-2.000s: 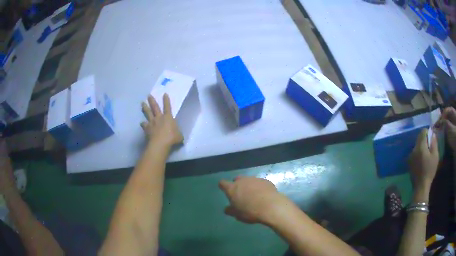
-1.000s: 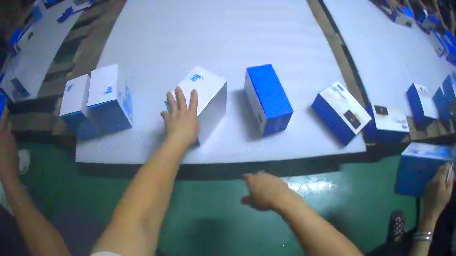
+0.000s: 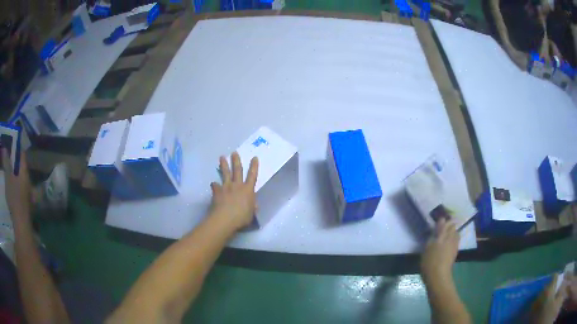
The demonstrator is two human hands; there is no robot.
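Observation:
My left hand [image 3: 235,195] rests with spread fingers on the near left side of a white carton [image 3: 275,166] with a small blue logo. My right hand [image 3: 441,243] is at the near end of a carton [image 3: 435,195] with a pale top and a small dark picture; its fingertips touch or overlap that end, and the carton is blurred. A carton with a solid blue side up [image 3: 355,171] stands between the two.
Two white and blue cartons [image 3: 150,155] stand at the left of the white sheet [image 3: 285,76]. Another carton [image 3: 511,212] lies by the right gap. Neighbours' arms [image 3: 24,209] show at left and lower right, with a blue carton [image 3: 522,300]. Green floor lies in front.
My right hand has moved from above the floor to the right-hand carton, which now looks blurred. My left hand stays on the white carton. The view has shifted, showing more of the far table.

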